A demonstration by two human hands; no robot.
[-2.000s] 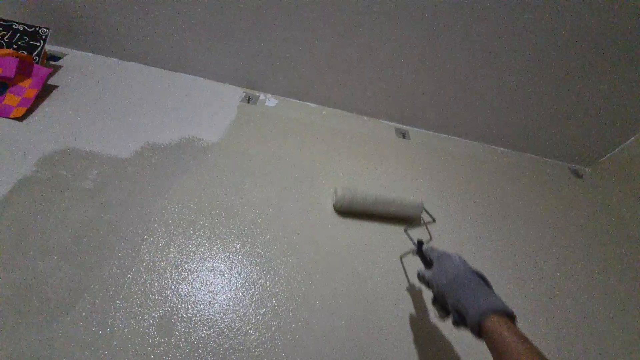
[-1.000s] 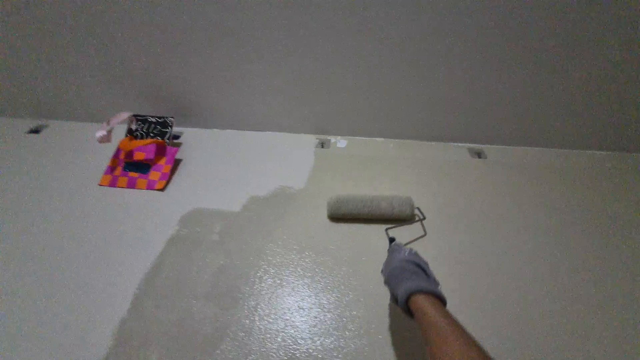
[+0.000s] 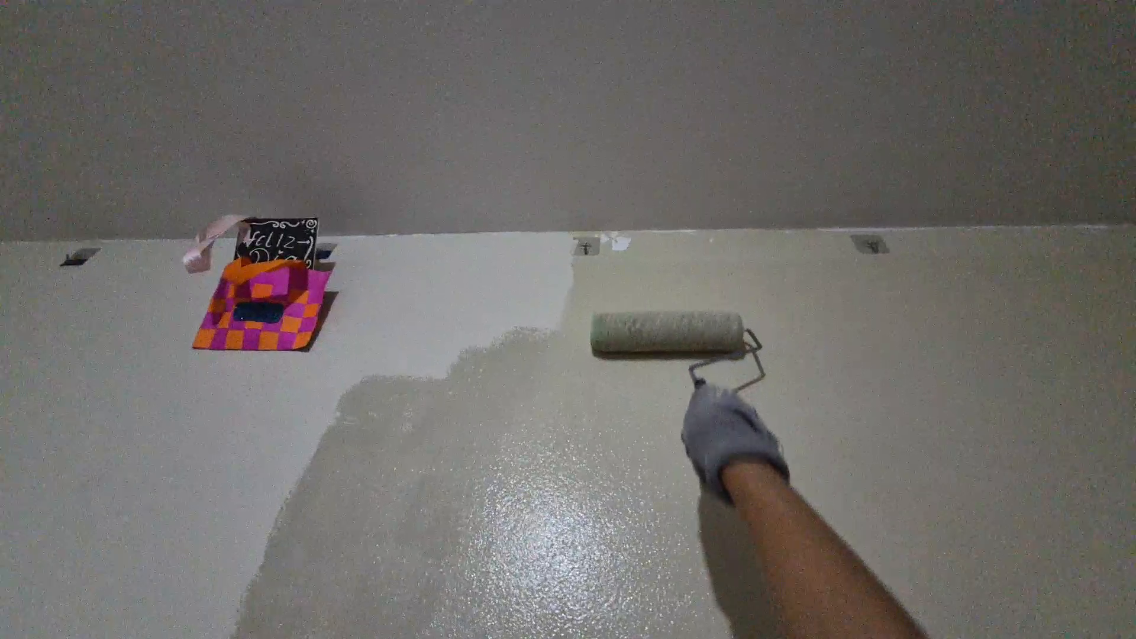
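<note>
My right hand [image 3: 729, 439], in a grey glove, is closed around the handle of a paint roller, right of the middle of the head view. The roller's fuzzy cover [image 3: 667, 333] lies level against the upper wall, its wire frame bent down from the right end to my fist. Around and below it the wall carries greyish-beige paint [image 3: 399, 497], wet and shiny near the bottom middle. A paler stretch of wall [image 3: 151, 444] lies to the left, with an uneven edge between the two. My left hand is not in view.
A checked orange and magenta paper decoration [image 3: 260, 311] hangs at the upper left, with a black lettered card [image 3: 280, 240] and a pink ribbon [image 3: 211, 244]. Small hook plates [image 3: 586, 247] sit along the wall's top, and white patches mark the seam under the grey ceiling [image 3: 568, 106].
The view has swung to the left and levelled, bringing the whole paper decoration into sight. My right hand still grips the roller, which stays on the upper wall.
</note>
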